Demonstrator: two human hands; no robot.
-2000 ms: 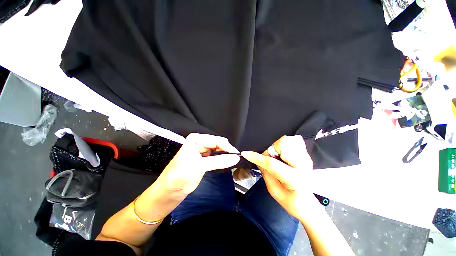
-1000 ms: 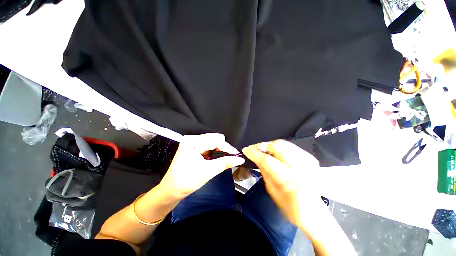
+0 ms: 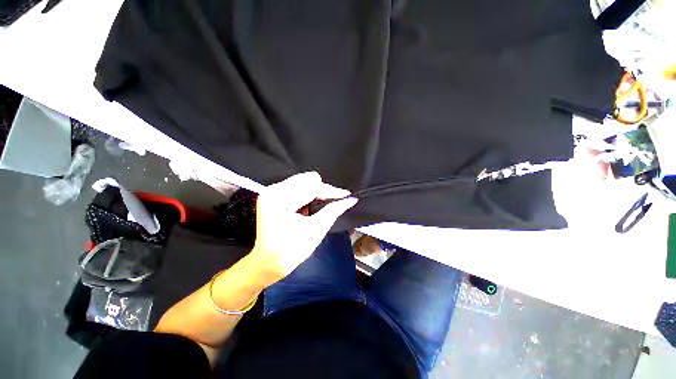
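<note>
A large black garment [image 3: 311, 89] lies spread over the white table, with long soft folds. Its near edge has a folded hem [image 3: 422, 183] running right from my left hand. My left hand [image 3: 300, 218] pinches the hem between thumb and fingers near the table's front edge. A broken white line of trim [image 3: 515, 171] shows near the hem's right end. My right hand is out of the picture. No needle or thread can be made out.
Orange-handled scissors [image 3: 631, 98] and dark thread snips [image 3: 633, 213] lie on the white table [image 3: 593, 266] at right. A green box [image 3: 671, 246] and a dark speckled lump [image 3: 667, 320] are at the right edge. Bags [image 3: 122, 263] stand on the floor at left.
My right hand has left the hem and the picture. My left hand still pinches the cloth. The view has shifted a little, and the hem's right part now lies uncovered.
</note>
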